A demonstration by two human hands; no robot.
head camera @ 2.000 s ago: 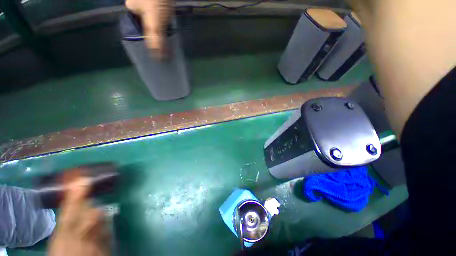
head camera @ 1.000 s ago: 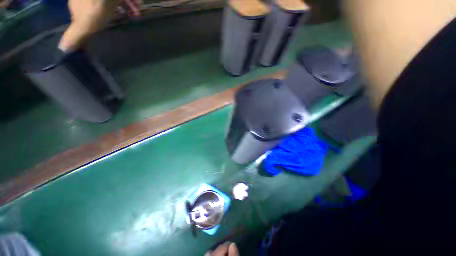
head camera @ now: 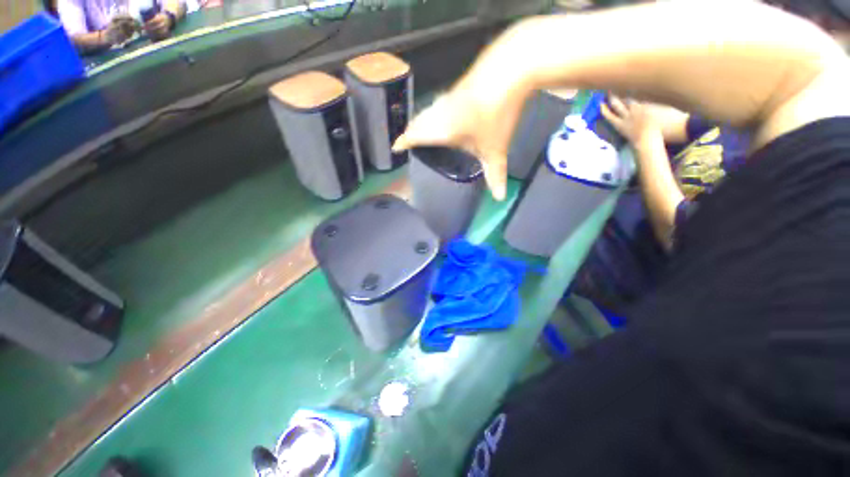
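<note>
My right hand (head camera: 461,126) is open and empty, thumb and fingers spread, over a grey speaker (head camera: 445,200); whether it touches the dark end panel is unclear. My left hand is out of view. Nearer me, another grey speaker (head camera: 375,252) stands with its dark, four-footed end panel up. A crumpled blue cloth (head camera: 473,293) lies beside it on the green bench. A light-blue bottle (head camera: 349,438) with a shiny metal top stands at the bottom edge, near a small white scrap (head camera: 393,399).
Two speakers with wood-grain tops (head camera: 312,90) stand beyond the brownish strip (head camera: 200,340). Another speaker (head camera: 56,298) is at far left. At right, a neighbour's hand (head camera: 634,121) holds blue cloth at a speaker (head camera: 564,210). A blue bin (head camera: 37,65) and another person's hands are top left.
The view has swung right. My right hand has let go of the far-left speaker and moved over the one at the right. My left hand, earlier at the bottom, has left view.
</note>
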